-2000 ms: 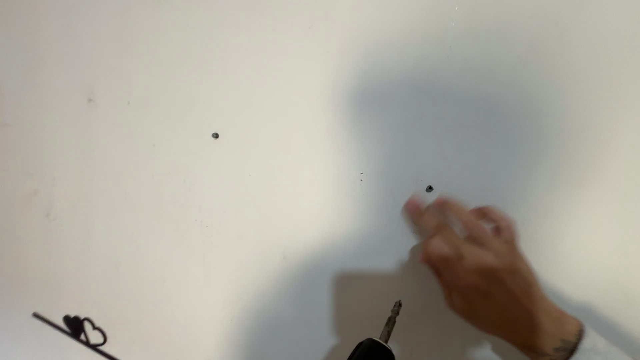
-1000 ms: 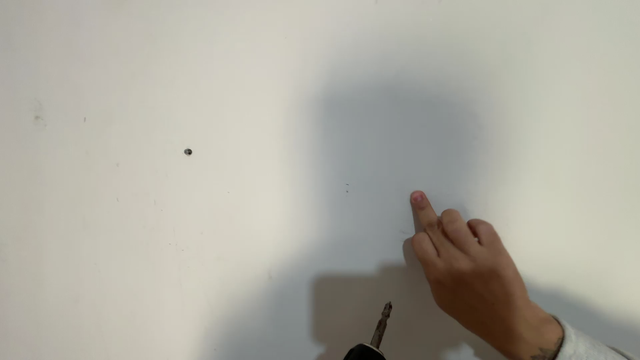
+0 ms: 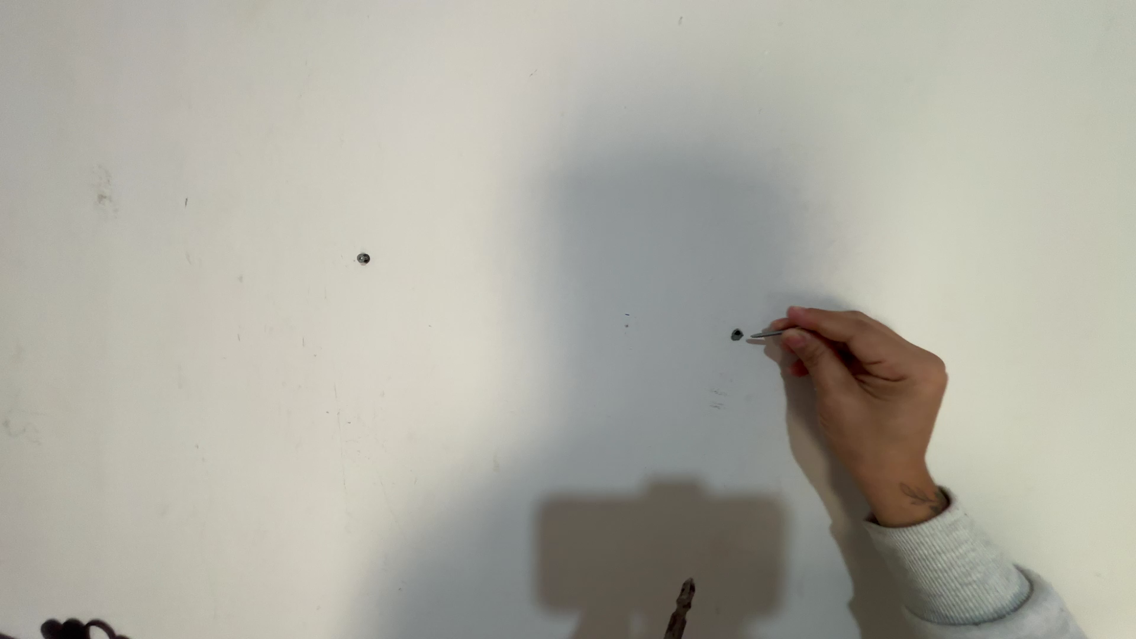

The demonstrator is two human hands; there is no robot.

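My right hand (image 3: 870,382), in a light grey knitted cuff, pinches a thin pointed metal piece (image 3: 768,335), perhaps a screw or nail, between thumb and forefinger. Its tip points left, just beside a small dark hole (image 3: 737,335) in the white wall-like surface (image 3: 444,177). Farther left is a second small hole or fixing (image 3: 363,258) with a dark centre. A drill or driver bit (image 3: 680,608) rises from the bottom edge; what holds it is out of view. My left hand does not show.
A dark heart-shaped wire ornament (image 3: 84,628) shows partly at the bottom left corner. Shadows of a head and a boxy object fall across the surface. Faint scuffs and two tiny marks (image 3: 627,320) lie between the holes.
One second ago my right forefinger was on the surface where the right hole is; now that hole shows, and the hand has drawn to its right with a thin metal piece in its fingertips.
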